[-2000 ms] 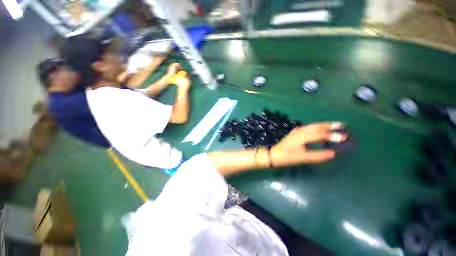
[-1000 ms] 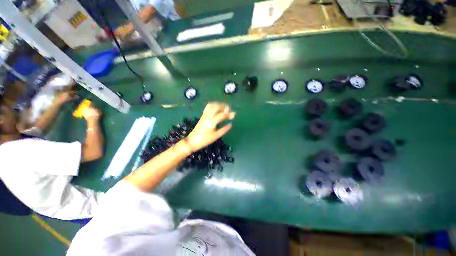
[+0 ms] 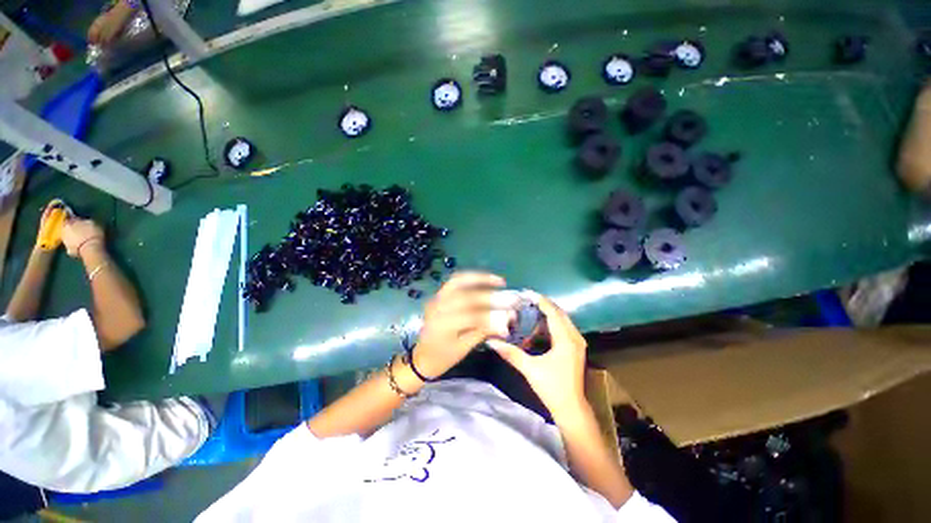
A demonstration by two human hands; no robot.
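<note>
A dark round housing [image 3: 527,323] is held between both hands at the worktop's near edge, in front of my chest. My left hand [image 3: 464,322] holds it from the left, with pale coverings on some fingertips. My right hand [image 3: 552,358] holds it from the right, thumb below. Whether a small insert is between the fingers is hidden. A loose heap of small glossy black inserts [image 3: 357,240] lies left of my hands. Grouped black cylinders with centre holes [image 3: 667,161] stand to the right, beyond my hands.
Pale-faced units [image 3: 446,94] and dark side-lying units [image 3: 490,75] line the far side. Pale strips [image 3: 204,286] lie left of the heap. An open carton [image 3: 776,373] with dark parts is at lower right. A neighbour holds a yellow-handled tool [image 3: 51,227]. Another person's arm shows far right.
My left hand has moved from over the heap back towards my body. My right hand and the held housing have come into view. The view has turned down, showing the carton.
</note>
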